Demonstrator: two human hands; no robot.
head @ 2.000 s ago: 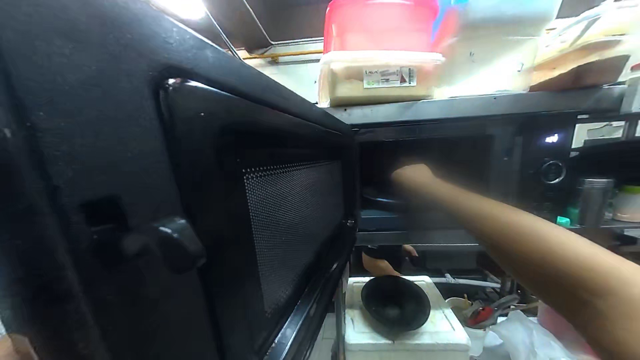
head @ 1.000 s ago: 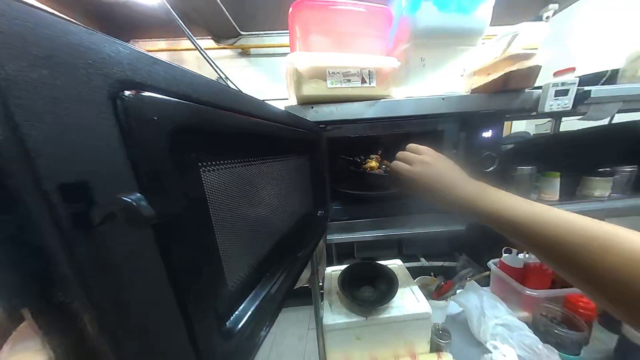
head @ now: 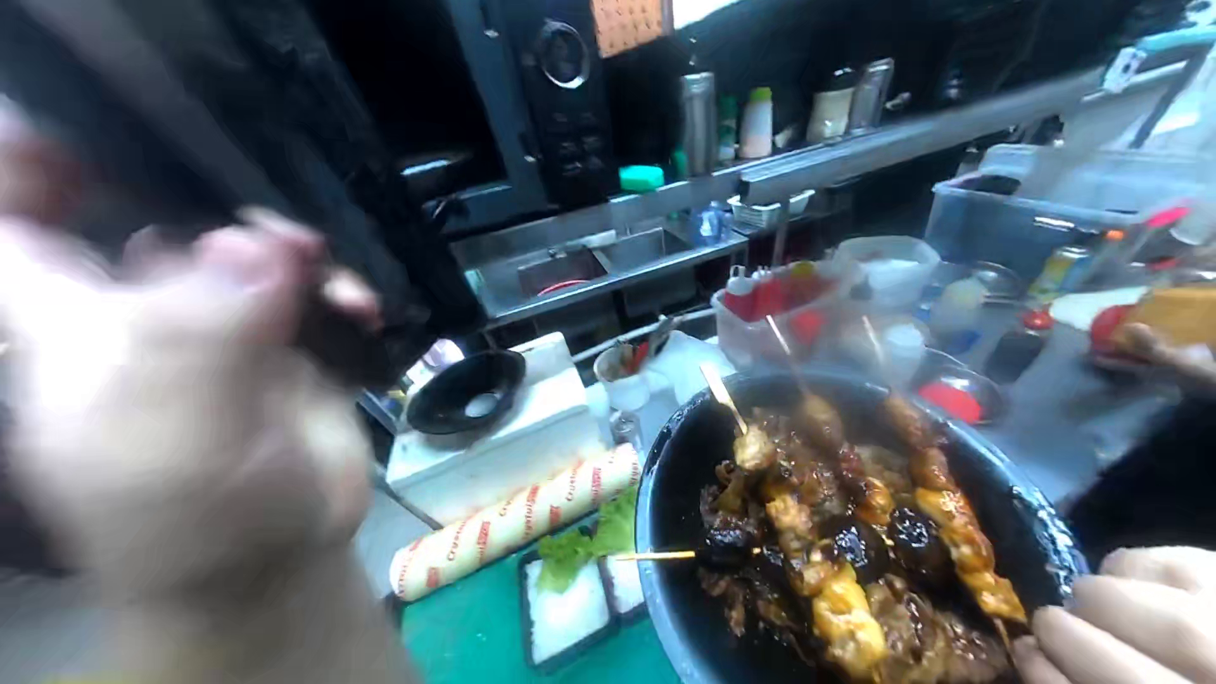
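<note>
My right hand grips the rim of a dark bowl at the lower right. The bowl holds glazed food skewers, dark round pieces and browned meat. Wooden stick ends poke over its far and left sides. My left hand is a large blur at the left, its fingers near the dark microwave door; whether it touches the door is unclear. Behind stands the black microwave oven, its cavity partly visible.
A black bowl sits on a white foam box. A printed wrap roll lies by a green board with a rice tray and lettuce. Squeeze bottles stand in a clear bin. At the right edge is another person's hand.
My right hand, earlier at the microwave opening, is now at the lower right on the food bowl, which is out of the microwave. My left hand has come into view. The view has turned right and down.
</note>
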